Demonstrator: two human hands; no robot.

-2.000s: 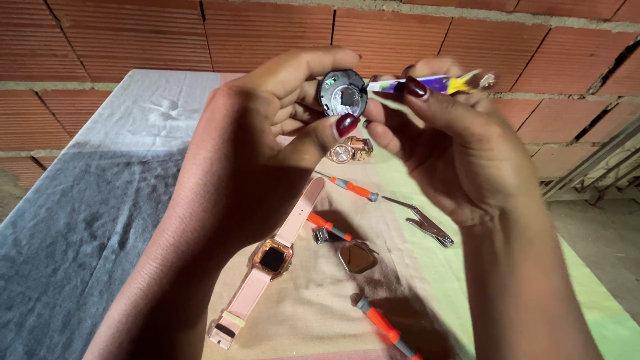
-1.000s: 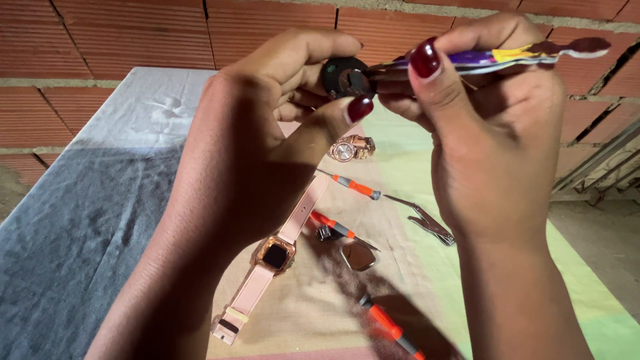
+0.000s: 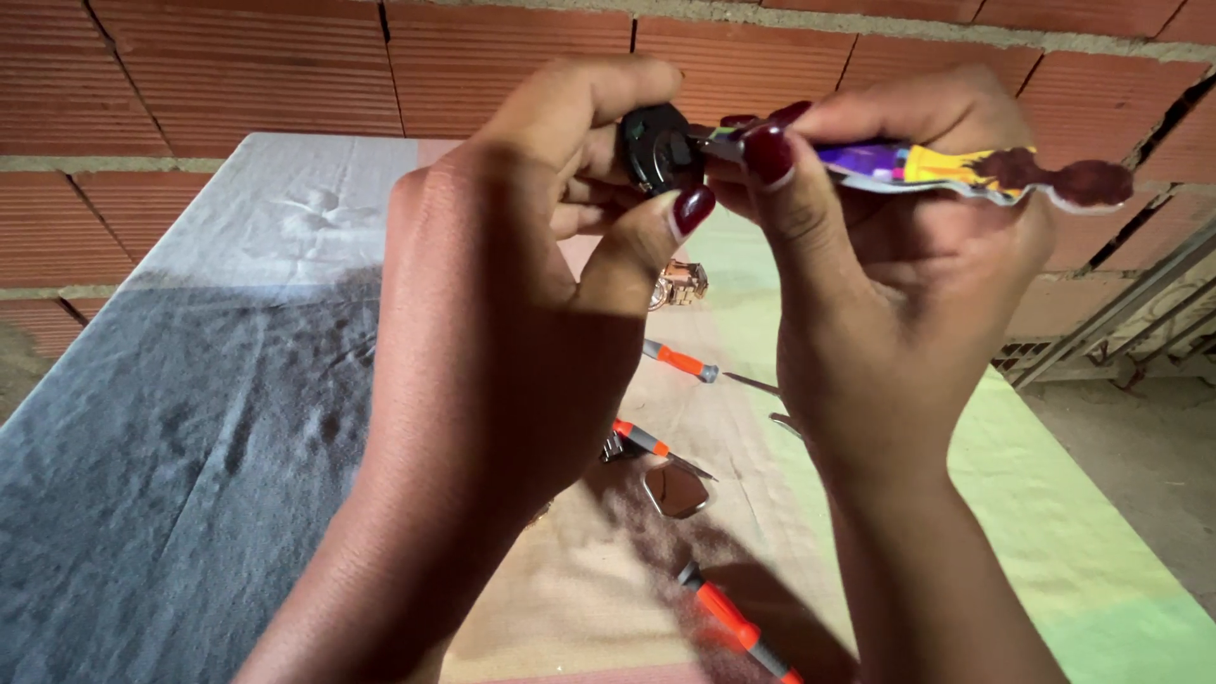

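Observation:
Between its thumb and fingers, my left hand (image 3: 513, 275) grips a small round black watch part (image 3: 661, 150), perhaps an opened case; its inner details are in shadow. My right hand (image 3: 883, 256) pinches a slim tool with a colourful purple and yellow figured handle (image 3: 902, 166), and its metallic end reaches the right side of the round part. Whether the tip touches the inside cannot be told. Below the hands, a rose-gold metal watch (image 3: 679, 284) lies on the cloth. The pink-strapped watch is hidden behind my left forearm, apart from a possible sliver.
Orange-and-grey screwdrivers lie on the cloth, one upper (image 3: 682, 361), one middle (image 3: 644, 439) and one near the front (image 3: 736, 617). A shiny angular plate (image 3: 675, 489) lies below the middle one. Metal tweezers (image 3: 752, 384) are partly behind my right hand. A brick wall (image 3: 513, 66) stands behind the cloth-covered table (image 3: 237, 399).
The tool in my right hand has swung so that more of its handle shows on the right. The round part has tilted in my left hand. My left arm now covers the pink-strapped watch seen earlier.

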